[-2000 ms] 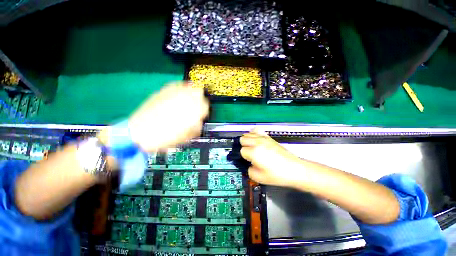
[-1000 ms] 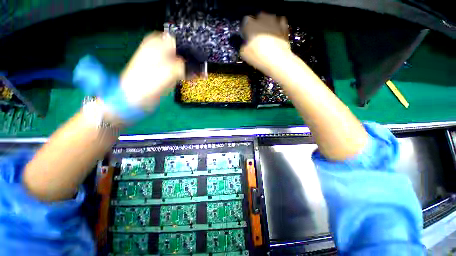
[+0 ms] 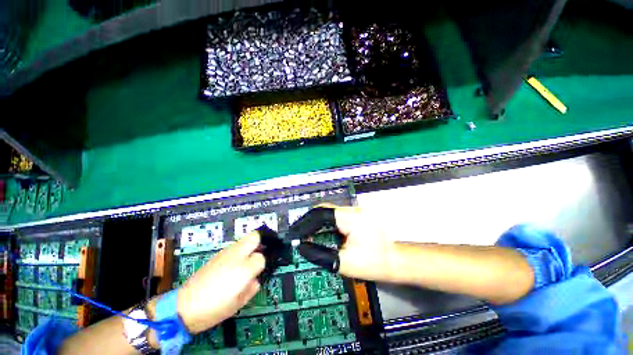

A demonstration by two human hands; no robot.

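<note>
The black carrier holds green circuit boards in three columns, in front of me. My left hand is over its middle, black-covered fingertips bunched together. My right hand comes from the right, its black-covered thumb and a finger curved towards the left fingertips. A tiny pale spot shows between the two hands' fingertips; I cannot tell if it is a held component or part of a board. The fingers hide some middle boards.
Bins behind hold silver components, yellow components and dark brown components. Another carrier lies left, beyond a dark gap. A yellow-handled tool lies at the right. The conveyor rail runs behind the shiny metal bed.
Both hands were at the bins one second ago and have come back down over the carrier, fingertips close together. The view has tilted and shows more of the left carrier.
</note>
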